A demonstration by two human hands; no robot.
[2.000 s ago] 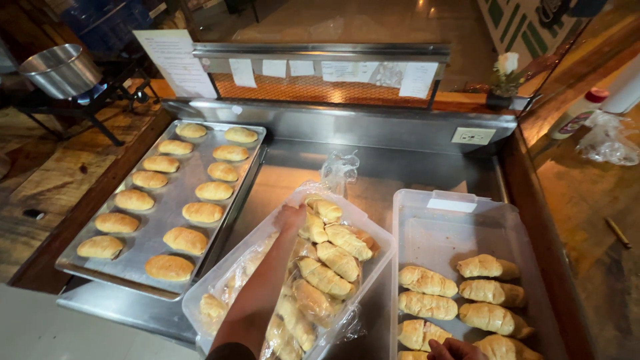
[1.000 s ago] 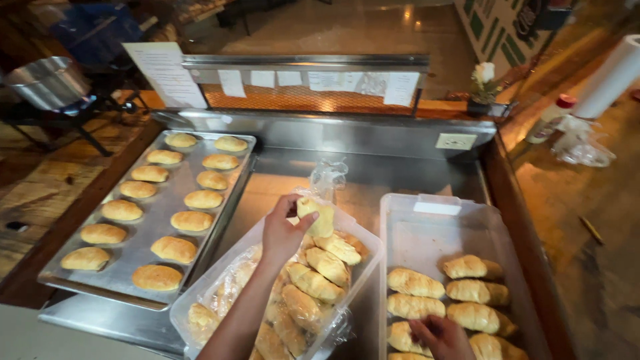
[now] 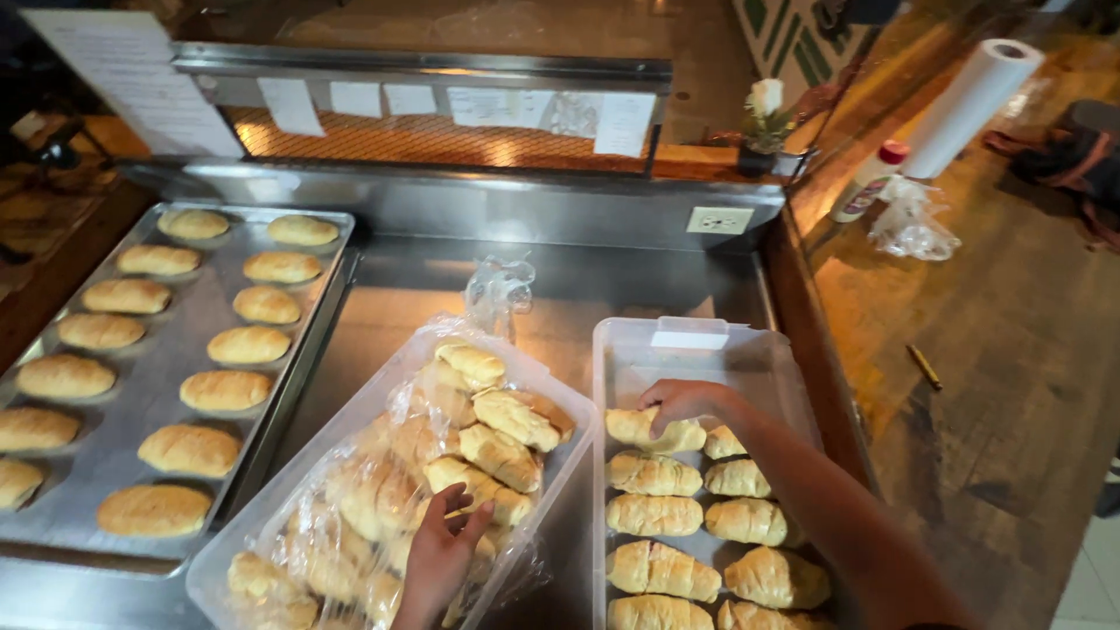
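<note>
My left hand (image 3: pixel 448 547) hovers over or touches the bread rolls in a clear plastic bin (image 3: pixel 560 398); its fingers are apart with nothing held. Rolls in that bin lie in a heap, many under clear plastic wrap (image 3: pixel 350 516). My right hand (image 3: pixel 687 404) has its fingers on a golden bread roll (image 3: pixel 643 430) at the top of the left row in a second translucent plastic bin (image 3: pixel 617 337). Below it, more rolls (image 3: pixel 652 514) lie in two rows. My right forearm covers part of the right row.
A metal sheet tray (image 3: pixel 210 306) with two rows of rolls lies at the left. A crumpled plastic bag (image 3: pixel 497 293) rests behind the middle bin. On the wooden counter at the right are a paper roll (image 3: pixel 971 109), a red-capped bottle (image 3: pixel 869 182) and a pencil-like stick (image 3: pixel 924 367).
My left hand has let go of the roll it held up a second ago and moved down over the heap. My right hand has moved up to the head of the left row, where another roll lies.
</note>
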